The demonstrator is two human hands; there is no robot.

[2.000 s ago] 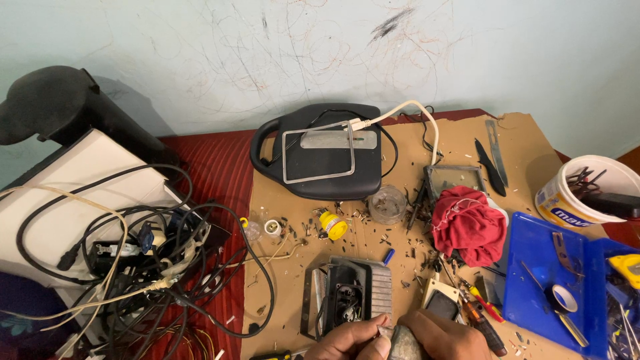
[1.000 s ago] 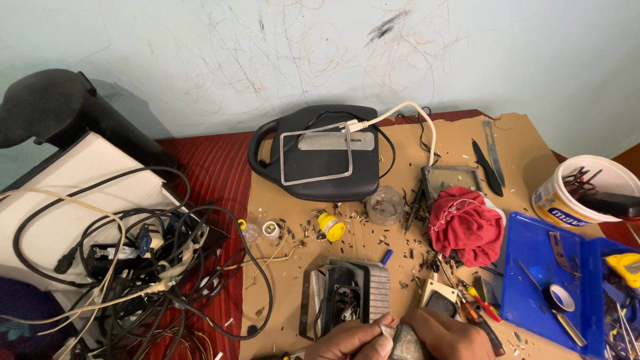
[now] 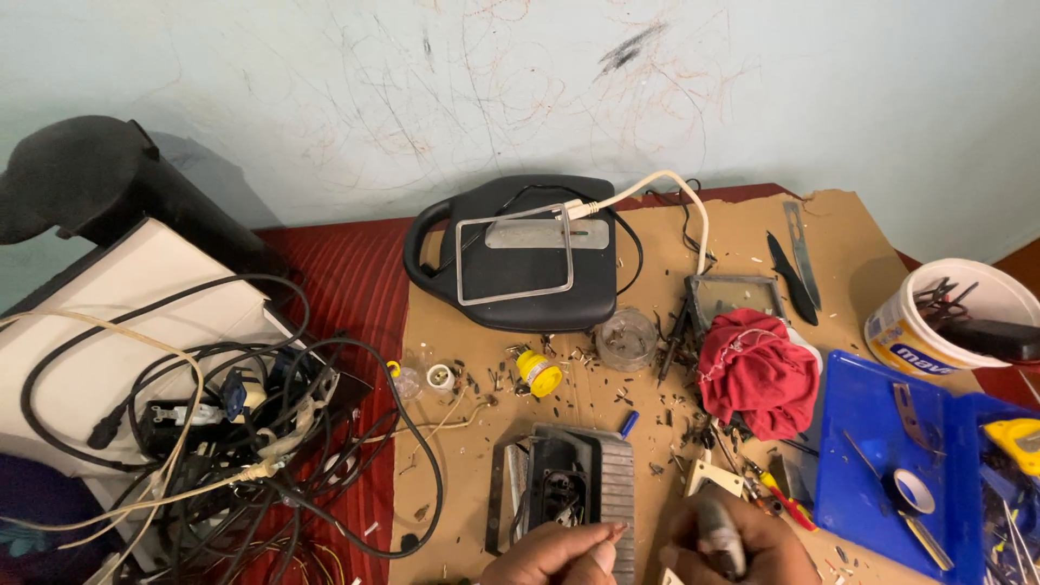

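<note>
At the bottom centre, my left hand [image 3: 561, 556] pinches a tiny reddish piece, perhaps wire, between thumb and finger. It lies over the lower edge of an opened dark housing with a ribbed side [image 3: 615, 479] and parts inside. My right hand [image 3: 743, 540], to its right, is closed around a worn grey tool or object [image 3: 721, 536] that I cannot identify. Beside that hand are a cream plastic plate [image 3: 715, 478] and a red-and-yellow handled tool [image 3: 786, 500]. The hands are apart, and their lower parts are cut off by the frame.
A black appliance [image 3: 528, 252] stands by the wall with a clear frame on it. Tangled cables [image 3: 268, 406] fill the left. A red cloth [image 3: 756, 366], a knife [image 3: 792, 280], a blue tray [image 3: 861, 520] and a white bucket [image 3: 902, 325] are at the right. Debris litters the cardboard [image 3: 463, 496].
My right hand has moved right, away from my left hand, with the grey object in it. The two hands were close together in the earlier frames.
</note>
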